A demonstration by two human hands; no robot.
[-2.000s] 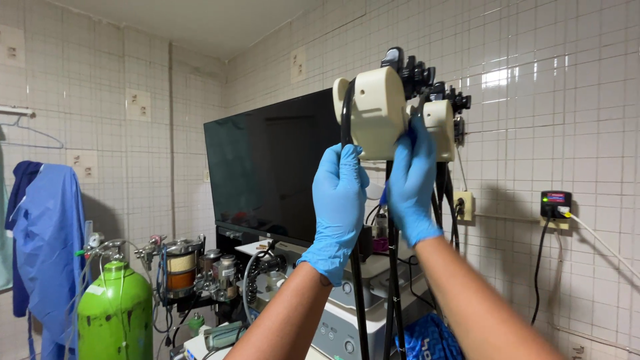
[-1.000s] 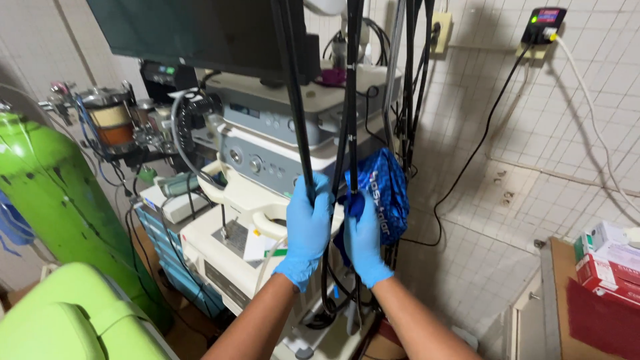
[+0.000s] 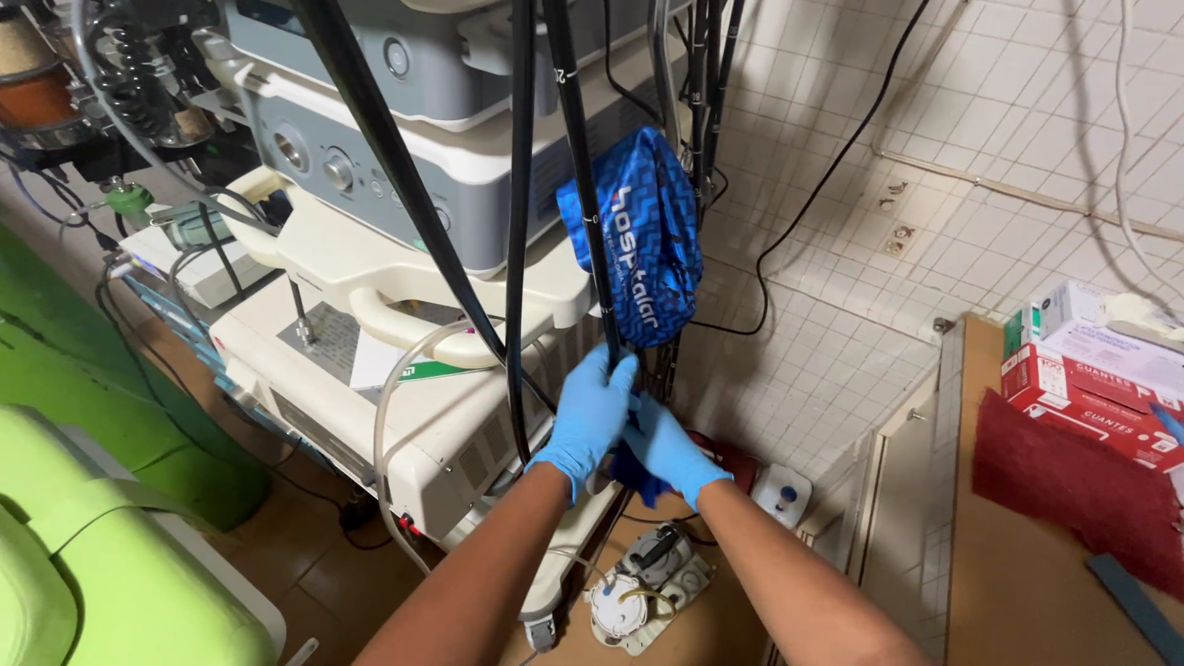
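Note:
Both my hands wear blue gloves. My left hand (image 3: 589, 412) is closed on the lower part of a black endoscope insertion tube (image 3: 592, 217) with white depth marks. My right hand (image 3: 668, 444) sits just beside it, its fingers against the same tube; its fingertips are partly hidden by my left hand. Another black tube (image 3: 521, 213) and a thick black cable (image 3: 398, 153) hang to the left. Behind the held tube hangs a blue patterned bag (image 3: 643, 240) bearing white writing. Dark blue material (image 3: 638, 476) shows below my hands.
An equipment cart with grey-white processor units (image 3: 370, 171) stands at left, near a green gas cylinder (image 3: 102, 370) and light-green upholstery (image 3: 92, 546). A small pump-like device (image 3: 634, 597) lies on the floor. At right, a wooden top (image 3: 1008, 592) carries glove boxes (image 3: 1091, 398) and a dark red cloth (image 3: 1073, 481).
My hands have moved down the black tubes, from the endoscope control heads to the lower part beneath the blue bag. The view has tilted strongly downward.

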